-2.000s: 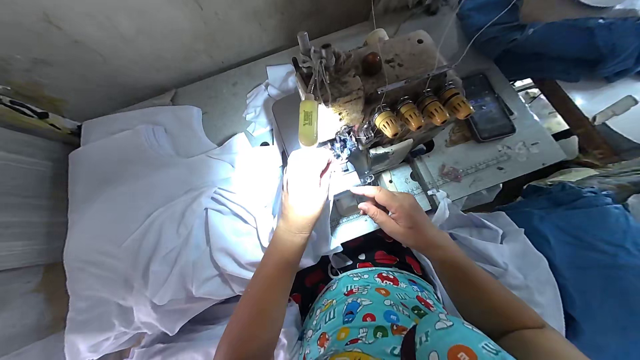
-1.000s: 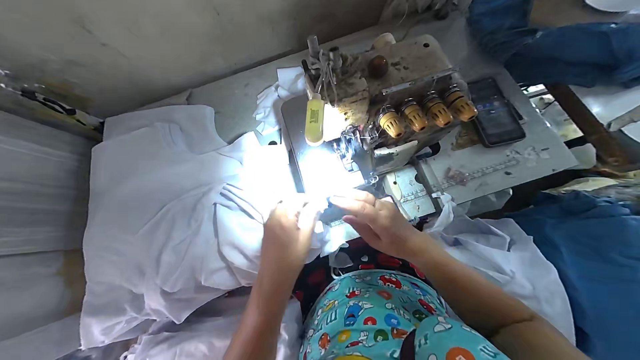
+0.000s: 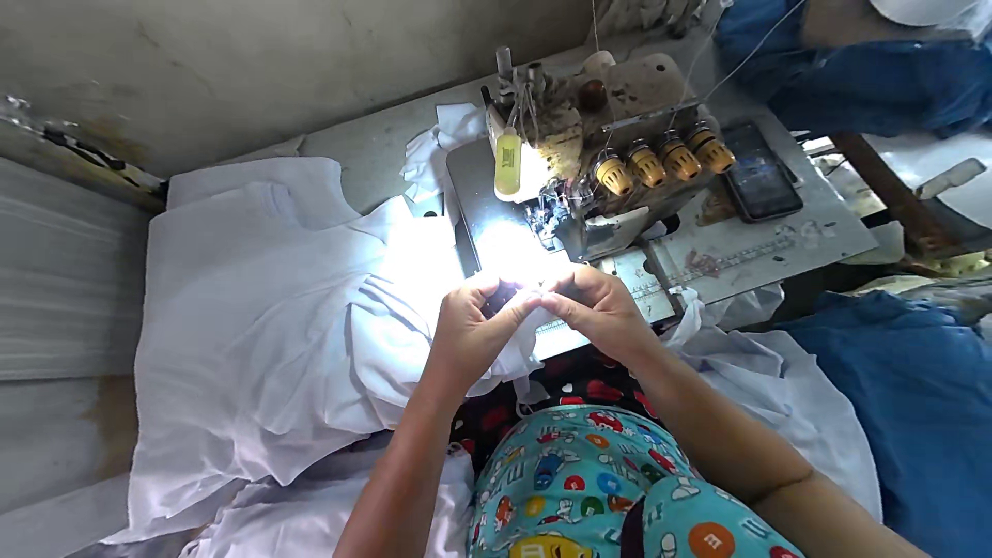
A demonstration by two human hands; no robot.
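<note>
My left hand (image 3: 479,319) and my right hand (image 3: 601,306) meet fingertip to fingertip just in front of an overlock sewing machine (image 3: 573,124). Between their thumbs and fingers they pinch the edge of white fabric, partly washed out by the machine's bright lamp. More of this fabric (image 3: 515,356) hangs below my left hand. White garment pieces (image 3: 256,310) lie spread to the left, folded and bunched near the machine. The needle and presser foot area (image 3: 549,217) is just beyond my fingers. Yellow tension knobs (image 3: 645,163) line the machine's front.
A smartphone (image 3: 756,174) lies right of the machine on the worktable (image 3: 821,236). A yellow tag-like piece (image 3: 508,163) hangs beside the lamp. White scraps (image 3: 434,147) lie behind. White cloth (image 3: 783,395) and blue fabric (image 3: 914,403) are at the right, with a wall (image 3: 232,62) behind.
My hands were apart at the machine's front two seconds ago, the left nearer the lamp. They have come together, with their fingertips meeting at the fabric edge.
</note>
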